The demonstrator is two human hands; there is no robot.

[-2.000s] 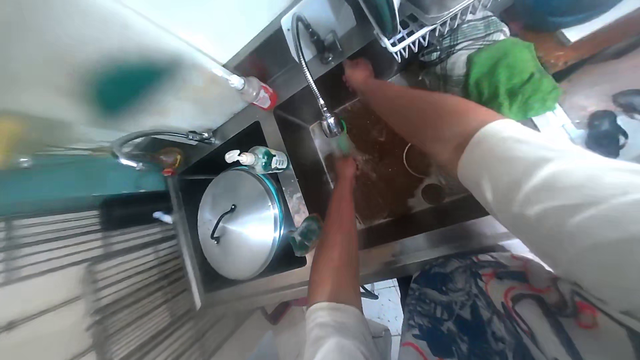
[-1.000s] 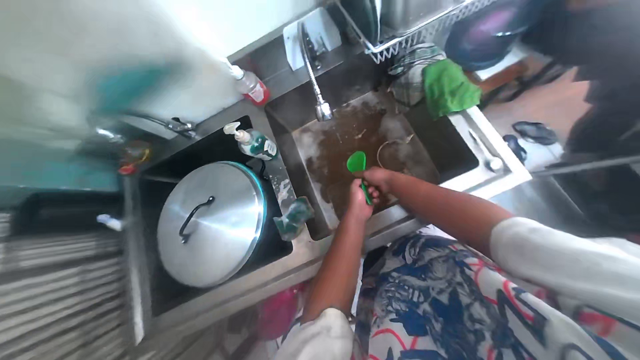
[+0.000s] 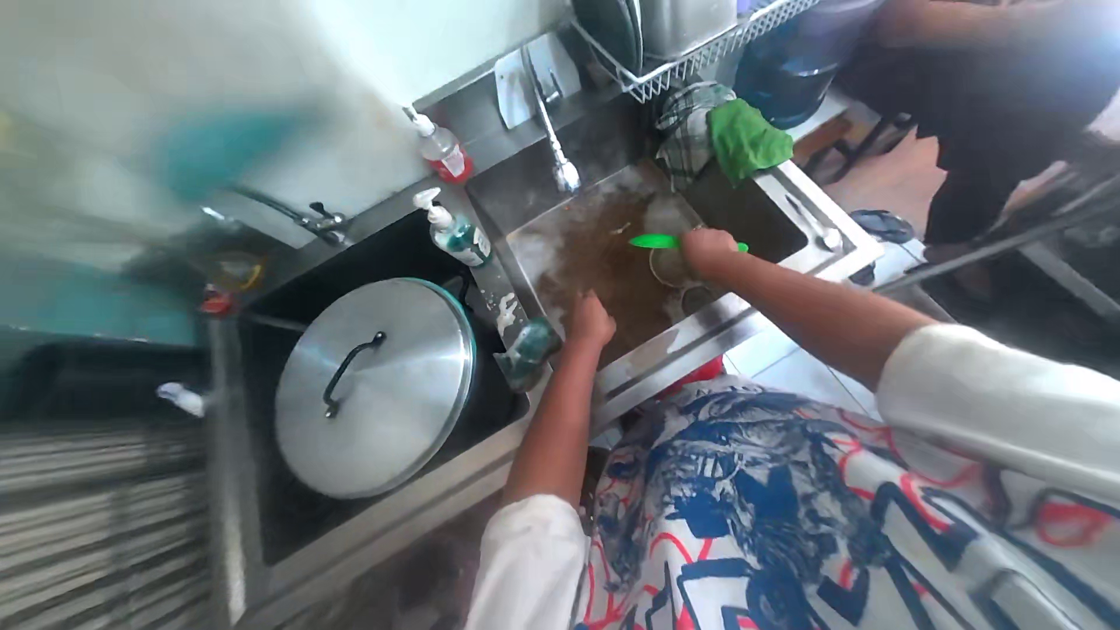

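Observation:
My right hand is closed around a green plastic spoon above the right part of the sink basin. Brown, murky water with some foam stands in the stainless steel sink. My left hand is low at the basin's near left side, its fingers curled; whether it holds anything cannot be told. Round rims of dishes show in the water just under my right hand. The faucet hangs over the back of the basin with no stream seen.
Two pump bottles, one with red liquid and one with teal liquid, stand left of the basin. A large lidded pot fills the left basin. A green cloth, a dish rack and another person are at the right.
My hands were together at the green spoon one second ago and are now apart. The spoon has moved to the right in my right hand, while my left hand has moved away from it.

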